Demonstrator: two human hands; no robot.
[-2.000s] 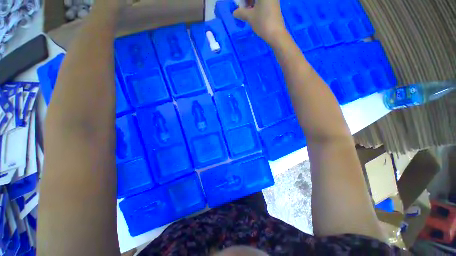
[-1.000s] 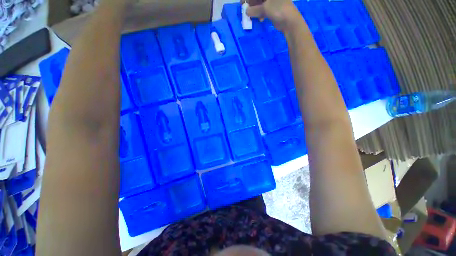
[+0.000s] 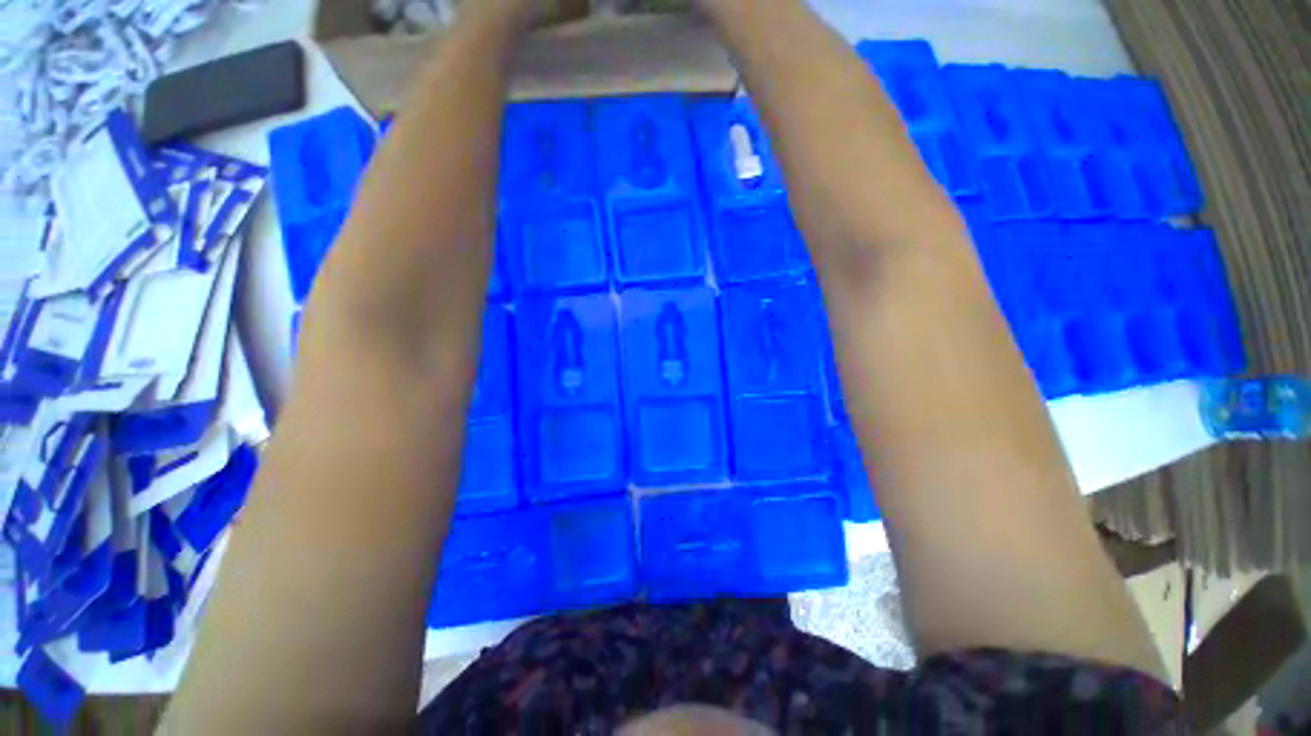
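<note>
Bright blue blister trays (image 3: 672, 439) lie in rows on the white-topped table, each with a shaped cavity and a square cavity. One white device (image 3: 745, 154) sits in the shaped cavity of a tray in the back row. Both my forearms reach over the trays toward the parts carton (image 3: 633, 65) at the back. My hands are cut off by the top edge of the picture, at the carton, so I cannot see what they hold. My right forearm hides some trays beneath it.
A black flat slab (image 3: 224, 91) lies at the back left beside tangled white cables (image 3: 86, 86). White and blue retail boxes (image 3: 151, 360) are heaped at the left. A water bottle (image 3: 1254, 408) is at the right table edge. A brown flattened carton stack (image 3: 1251, 187) stands at the right.
My right hand has left the tray at the back, where it held a white device, and moved to the carton, out of view. The camera view has turned left.
</note>
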